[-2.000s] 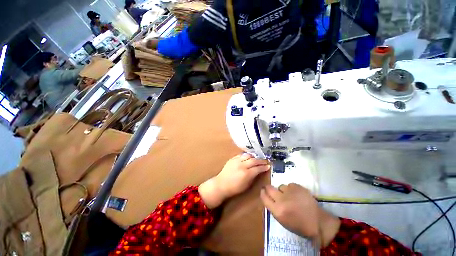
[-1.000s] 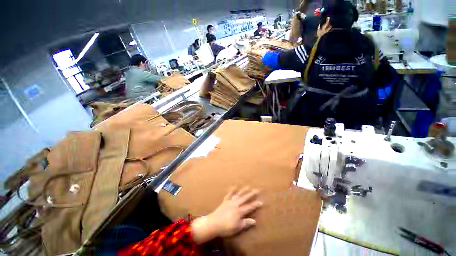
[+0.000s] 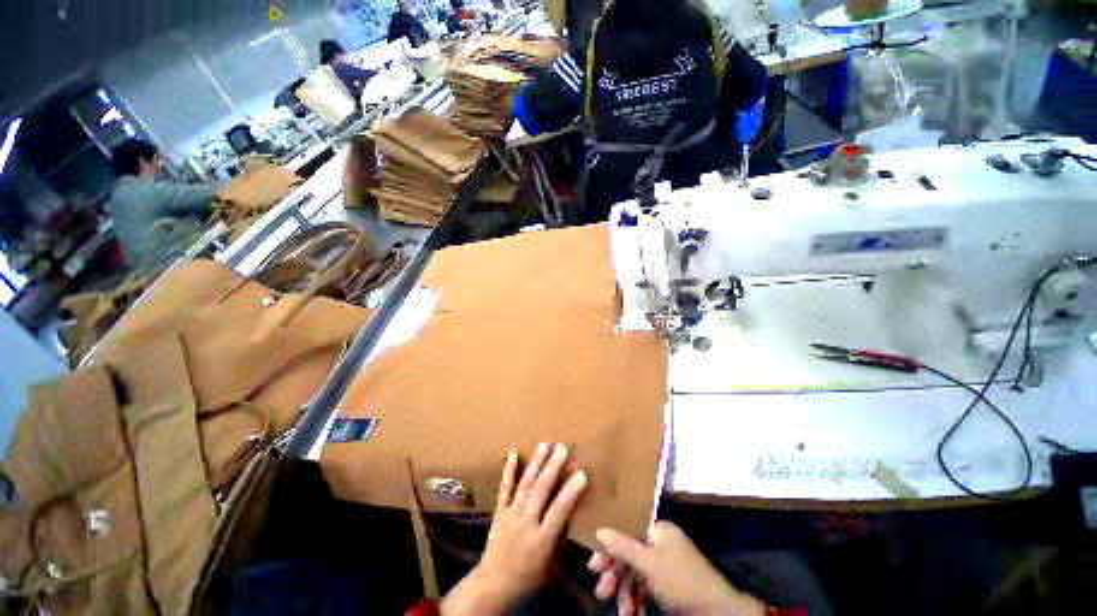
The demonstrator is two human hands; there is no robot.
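A tan bag panel [image 3: 517, 349] lies flat on the table, its far right corner beside the presser foot [image 3: 677, 337] of the white sewing machine [image 3: 842, 241]. A dark label [image 3: 353, 430] is on its left part and a metal clasp [image 3: 449, 487] near its front edge, with a thin brown strap [image 3: 422, 542] hanging down. My left hand [image 3: 529, 523] rests on the panel's front part, fingers spread. My right hand [image 3: 659, 570] is at the panel's front right corner, fingers curled at the edge; its grip there is partly hidden.
Red-and-black thread snips [image 3: 866, 357] lie on the machine bed with a black cord. A pile of tan bags [image 3: 132, 457] is at the left, beyond a dark edge. Stacked cut pieces [image 3: 421, 163] lie farther back. A person in a dark apron [image 3: 656, 90] stands behind the machine.
My left hand has moved towards the panel's front edge. My right hand has come back into view at the front right corner. The clasp and strap now show. The camera view has shifted.
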